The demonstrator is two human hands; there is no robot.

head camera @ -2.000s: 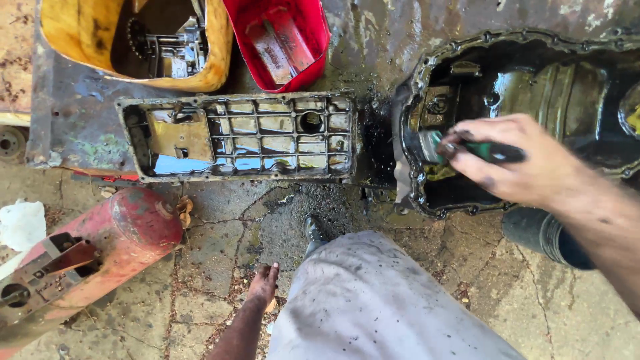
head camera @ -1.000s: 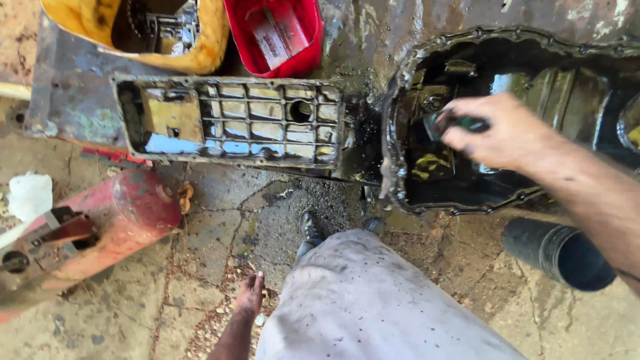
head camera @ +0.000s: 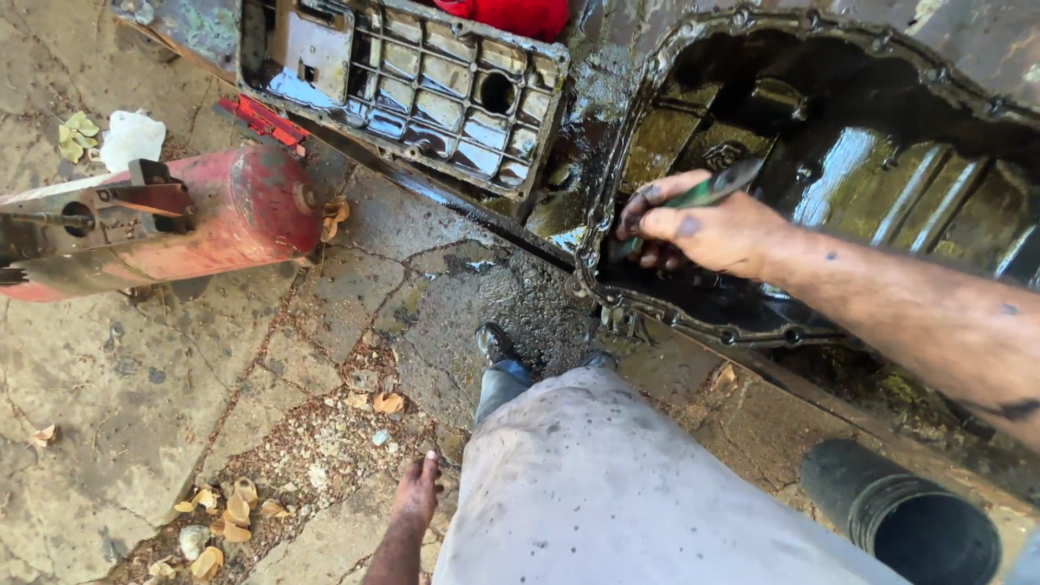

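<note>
My right hand (head camera: 691,219), smeared with dark grease, grips a green-handled brush (head camera: 705,193) inside the near left corner of an oily metal oil pan (head camera: 902,195). The brush's dark end points up and right; how far its other end reaches into the pan is hidden by my fingers. Left of the pan lies a ribbed metal cover (head camera: 455,89) with a round hole, wet with oil. My left hand (head camera: 418,487) hangs low beside my light, spotted clothing, holding nothing, its fingers partly apart.
A red cylindrical tank (head camera: 244,203) lies on the cracked ground at left, near a red metal piece (head camera: 260,122) and a white crumpled thing (head camera: 132,140). A black plastic container (head camera: 902,508) lies at lower right. A red container (head camera: 520,12) shows at the top edge.
The view has turned and come nearer the work. In the pan, the brush has swung round in my right hand, its dark end now upward. My left hand still hangs low.
</note>
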